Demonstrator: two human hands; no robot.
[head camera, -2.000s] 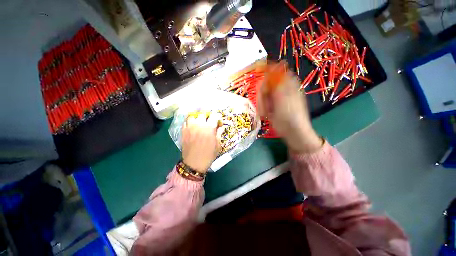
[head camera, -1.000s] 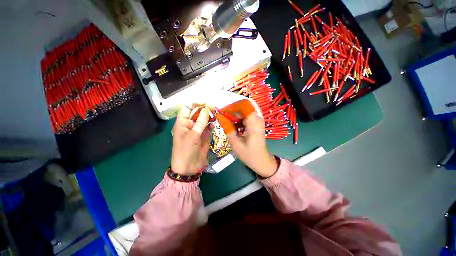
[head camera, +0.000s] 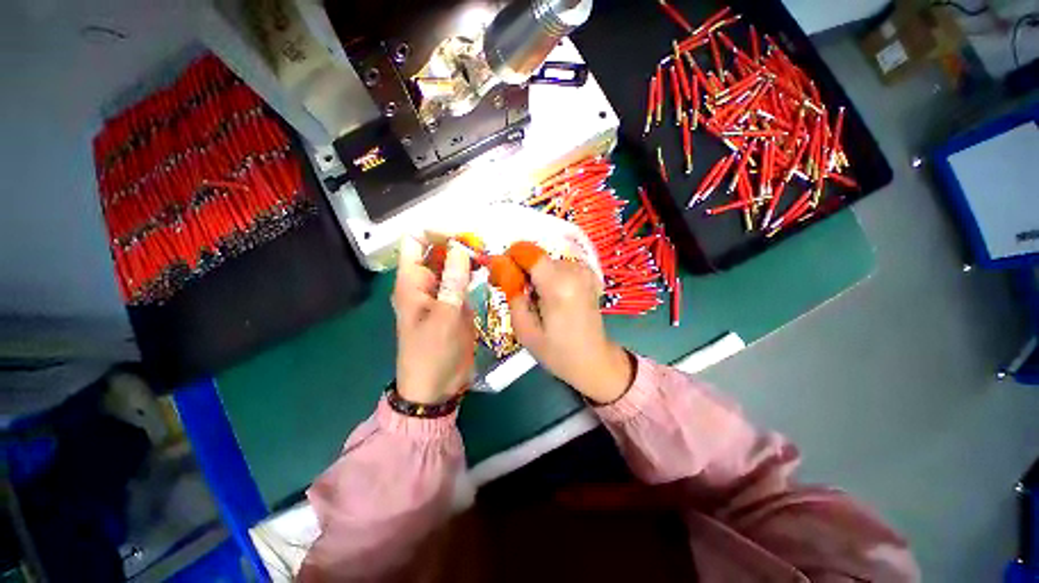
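Note:
My left hand (head camera: 435, 325) and my right hand (head camera: 561, 319) meet fingertip to fingertip over the clear bag of gold terminals (head camera: 497, 330), in front of the machine. Orange finger cots cover fingertips of my right hand. A short red lead (head camera: 481, 260) shows between the fingertips, mostly hidden; my right fingers pinch it. The left fingertips are bent at its end, in glare; a terminal there cannot be made out. Loose red leads (head camera: 621, 245) lie in a heap right of the bag.
The crimping machine (head camera: 456, 142) with its bright lamp (head camera: 533, 40) stands behind my hands. A black left tray (head camera: 245, 302) holds rows of red leads. A black right tray (head camera: 684, 245) holds scattered leads with gold ends. A white strip (head camera: 709, 354) lies on the green mat (head camera: 798, 273).
My right hand has come from over the loose leads to my left hand, which has lifted from the bag. Over the last second both hands stayed together, with only the fingers shifting.

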